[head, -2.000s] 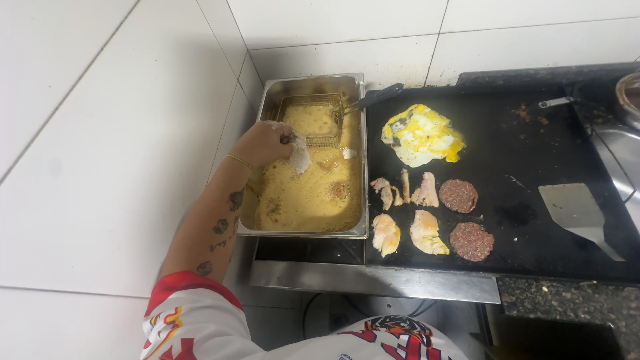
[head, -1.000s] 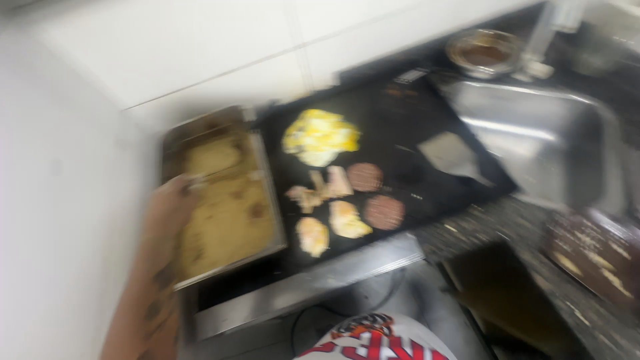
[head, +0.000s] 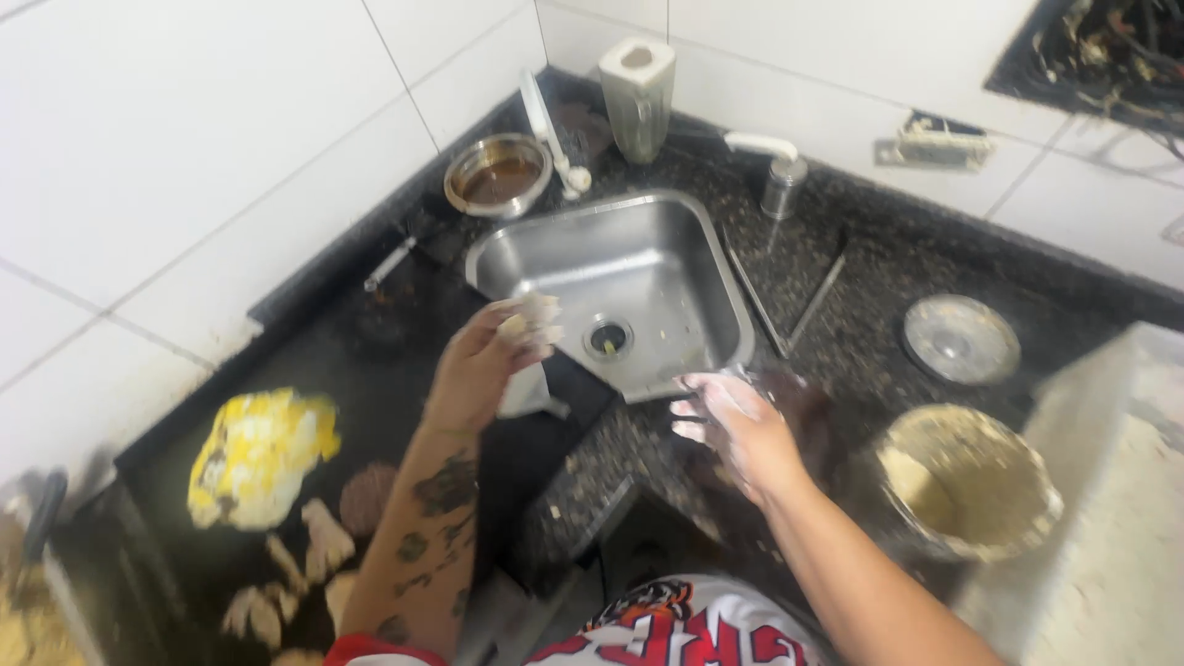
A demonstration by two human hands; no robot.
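My left hand, fingers caked with pale batter or flour, is raised over the near left edge of the sink and the griddle's corner. Its fingers are bent; whether anything is held cannot be told. My right hand, also coated white, is over the granite counter by the sink's near right corner, fingers apart and holding nothing. A metal spatula lies partly hidden behind my left hand. On the black griddle are cooked eggs, a meat patty partly behind my forearm, and chicken pieces.
A bowl of brown liquid, a blender jar and a faucet stand behind the sink. To the right are a metal lid, a batter-coated bucket and a pale container with flour-like powder. The fryer edge shows at lower left.
The view has swung right to the sink. My left hand has left the frying oil, where it held a pale piece two seconds ago, and is now by the sink. My right hand has come into view.
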